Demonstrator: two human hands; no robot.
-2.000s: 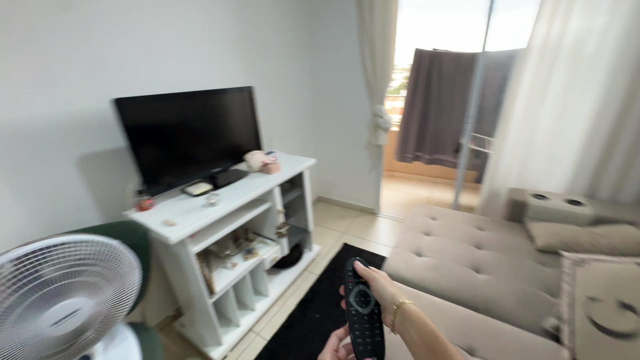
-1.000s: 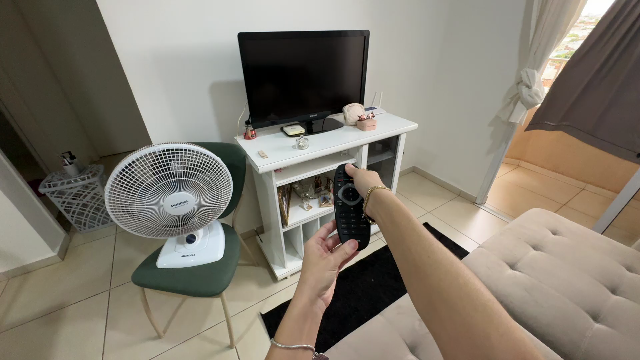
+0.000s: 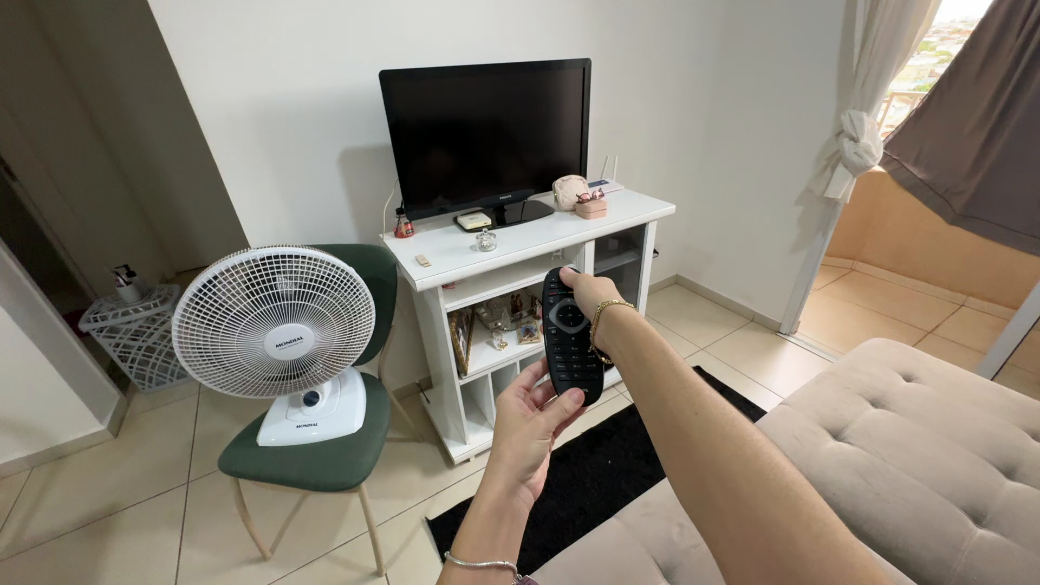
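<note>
A black remote control [image 3: 572, 337] is held up between both hands, its buttons facing the camera. My left hand [image 3: 532, 422] grips its lower end, with the thumb on the front face. At the upper end, my right hand [image 3: 591, 301] holds the right edge, its thumb near the top buttons. Beyond the remote a flat television [image 3: 491, 134] with a dark screen stands on a white TV stand [image 3: 455, 264]. A small glass jar [image 3: 486, 240], a light box [image 3: 474, 220], a small bottle [image 3: 403, 223] and a pink pouch [image 3: 569, 192] are on the stand's top.
A white table fan [image 3: 280, 333] sits on a green chair [image 3: 305, 455] to the left, with a white laundry basket [image 3: 142, 341] behind. A black rug [image 3: 605, 471] lies on the tiles. A tufted beige sofa [image 3: 910, 455] fills the lower right, below a tied curtain [image 3: 860, 142].
The view has swung left since the oldest frame, bringing the whole fan and chair in. Both hands stay on the remote, which is now held higher in the view than in the oldest frame.
</note>
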